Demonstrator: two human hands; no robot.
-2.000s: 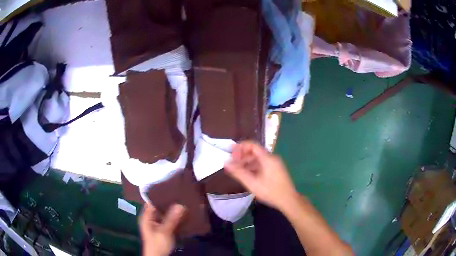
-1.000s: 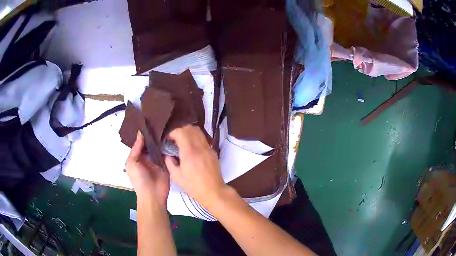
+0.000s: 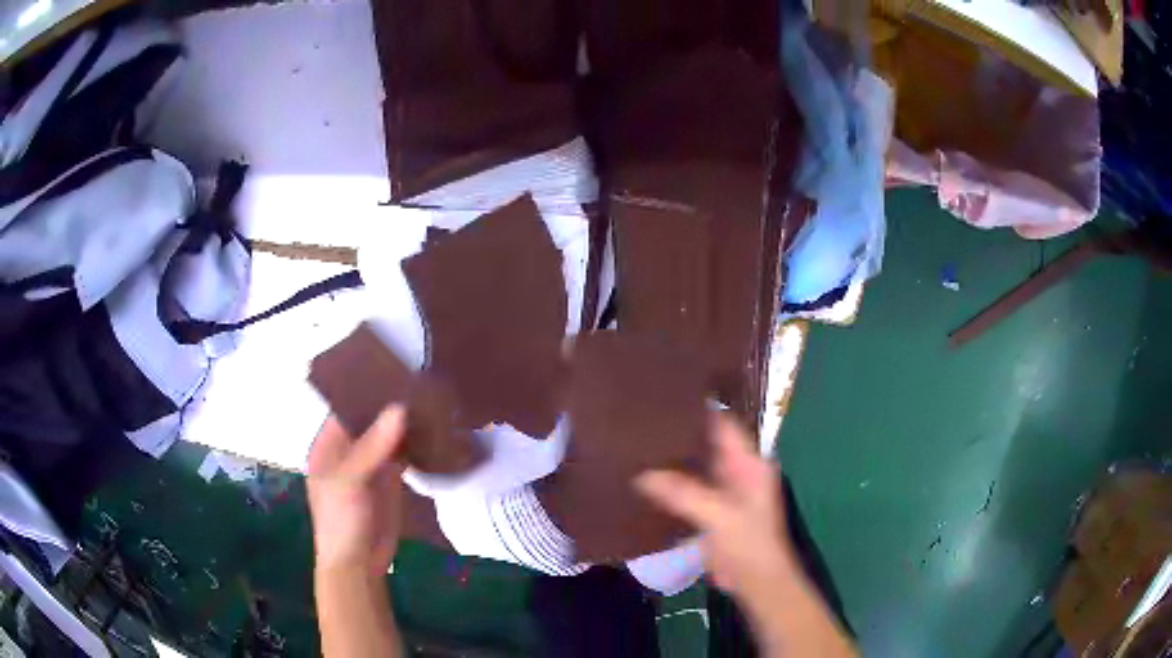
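Brown cut panels [image 3: 495,302] lie in an angular stack on white cut pieces [image 3: 508,514] in the middle. Larger dark brown panels [image 3: 482,97] lie behind them and to the right. My left hand [image 3: 357,482] holds a small brown piece [image 3: 366,379] between thumb and fingers, at the left of the stack; its right end is blurred. My right hand [image 3: 720,495] is blurred, thumb and fingers at the edge of a brown panel [image 3: 636,405] over the right bundle; whether it grips the panel is hard to tell.
Black-and-white pieces [image 3: 122,283] with dark straps lie at the left on the white bench [image 3: 276,167]. Light blue sheer strips [image 3: 829,193] hang along the right bundle. Pink cloth [image 3: 1003,193] is at the upper right, above the green floor [image 3: 900,424].
My hands were together over the left stack and have moved apart, the right one to the right bundle. A brown panel now shows near it. The whole view has shifted slightly.
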